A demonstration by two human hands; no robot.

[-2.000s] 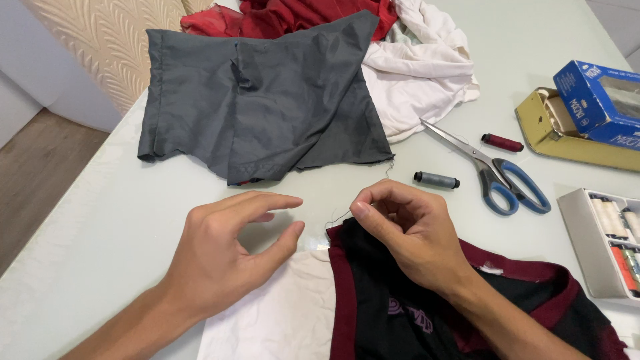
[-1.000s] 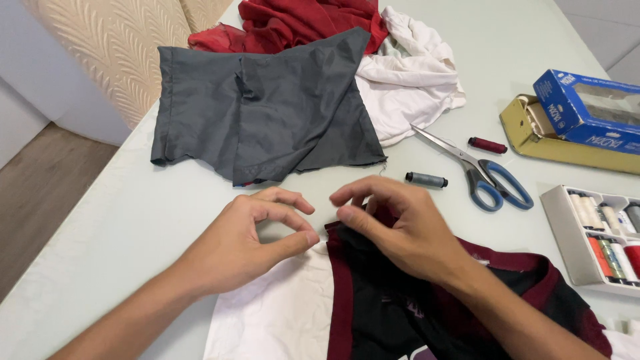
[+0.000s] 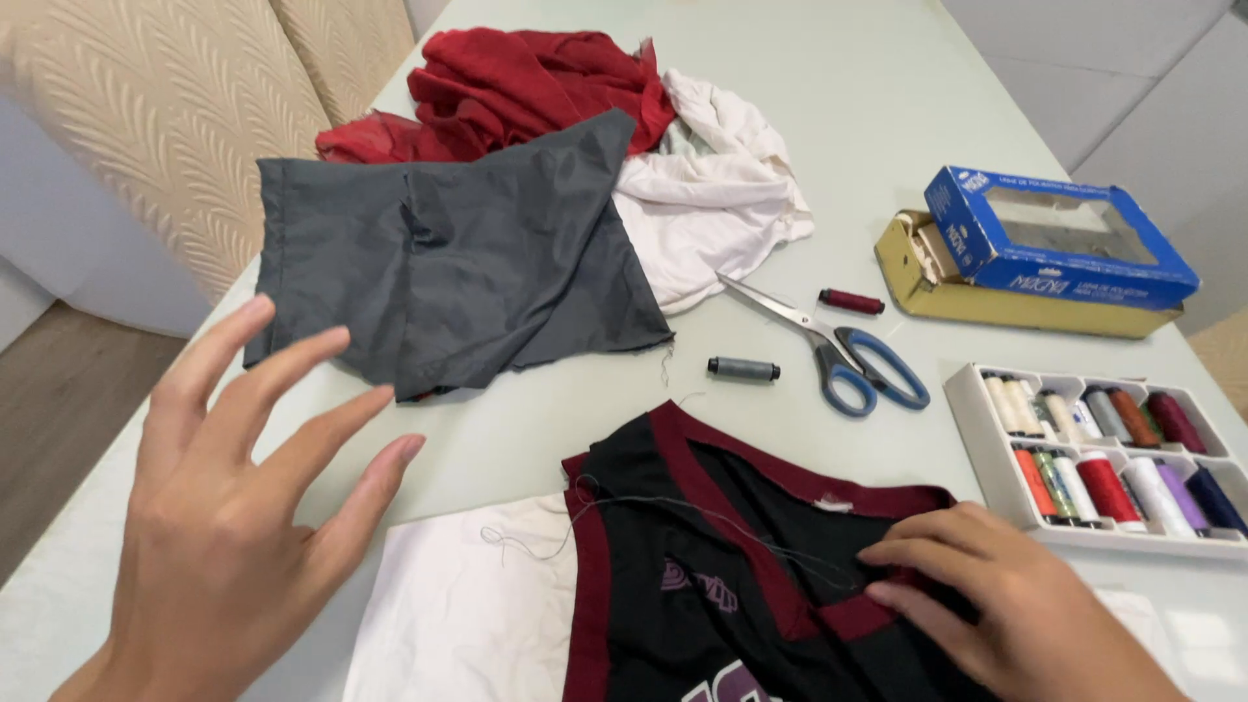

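Observation:
My left hand [image 3: 234,497] is raised over the table at left, fingers spread, holding nothing. My right hand [image 3: 985,595] is at the neckline of a black sleeveless jersey [image 3: 634,585] with maroon trim; thumb and forefinger lie close to the maroon band, and whether they pinch it or a needle cannot be seen. A loose grey thread [image 3: 682,502] runs over the jersey from near those fingers to the white cloth [image 3: 468,595] along its left edge. Beyond lie a grey thread spool [image 3: 743,369], scissors [image 3: 829,341] with blue-grey handles and partly spread blades, and a maroon spool [image 3: 851,301].
Grey fabric [image 3: 468,273] lies behind the jersey, with red cloth [image 3: 536,88] and white cloth [image 3: 721,195] beyond it. At right, a blue windowed box [image 3: 1063,234] rests on a yellowish box [image 3: 1024,307]. Nearer is a white tray [image 3: 985,458] of thread spools. A patterned chair [image 3: 146,127] stands at left.
My hands were close together near the jersey's upper left corner; now they are far apart, the left moved left with fingers spread, the right moved right to the neckline. The loose thread shows across the jersey.

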